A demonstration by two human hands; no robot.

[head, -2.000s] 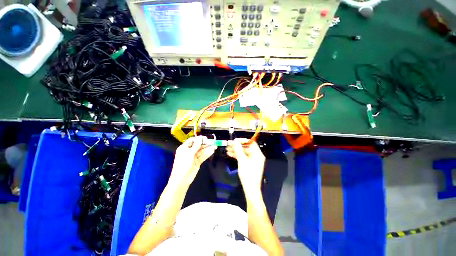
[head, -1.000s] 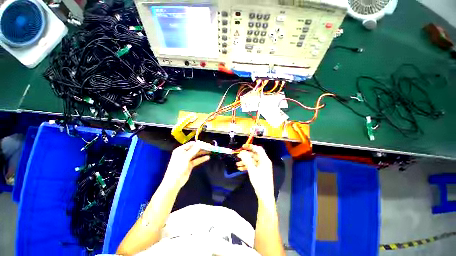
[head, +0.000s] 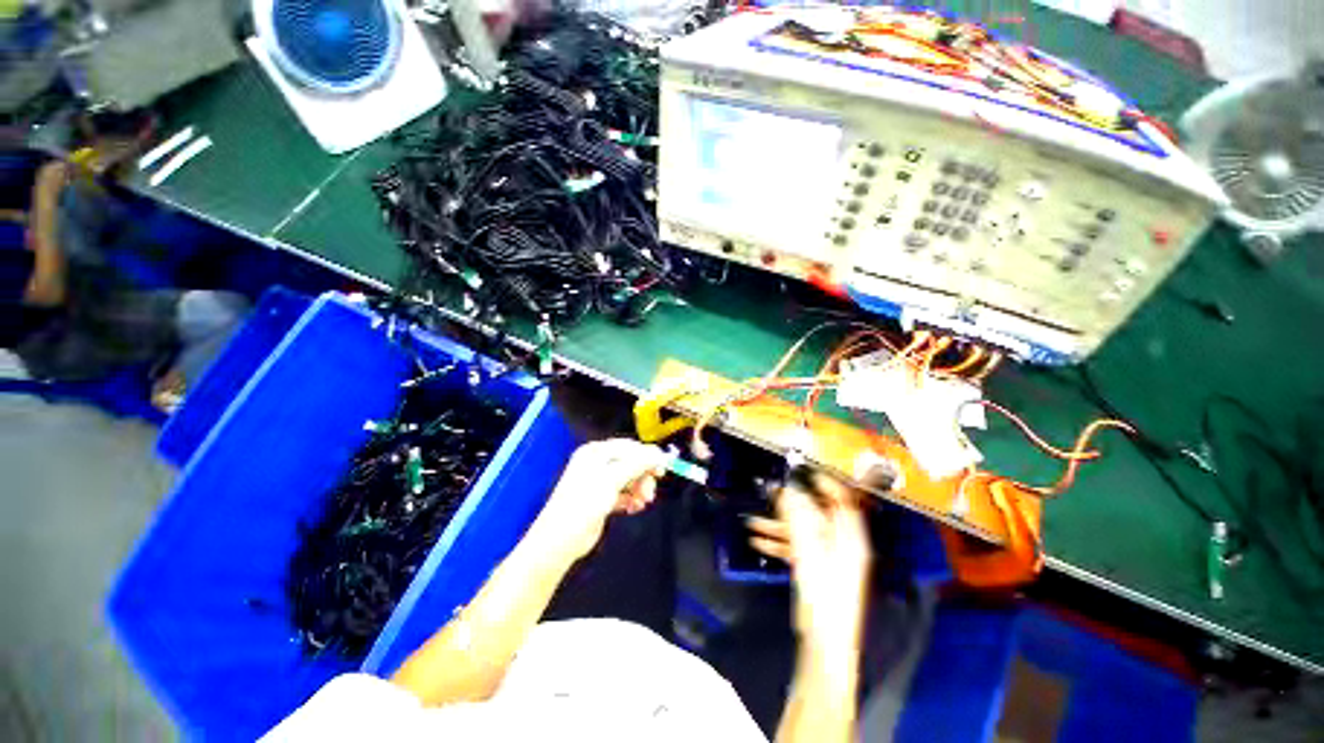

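My left hand (head: 616,479) holds a small cable end with a green-and-white label (head: 685,468) in front of the left end of the orange fixture strip (head: 857,462). My right hand (head: 816,526) is blurred, just below the middle of the strip, with something dark at its fingertips; whether it grips this I cannot tell. Orange and white test leads (head: 784,380) run from the beige cable tester (head: 929,189) to the strip. White crumpled paper (head: 918,412) lies over the leads.
Black cables (head: 537,189) are piled on the green bench left of the tester. A large blue bin (head: 218,508) on the left holds more cables. Another blue bin (head: 1104,690) stands at lower right. Fans (head: 331,41) stand at both sides. A seated person (head: 102,261) is at far left.
The view has turned left and tilted. My hands have moved apart; the labelled cable end now shows in my left hand alone, and my right hand is blurred.
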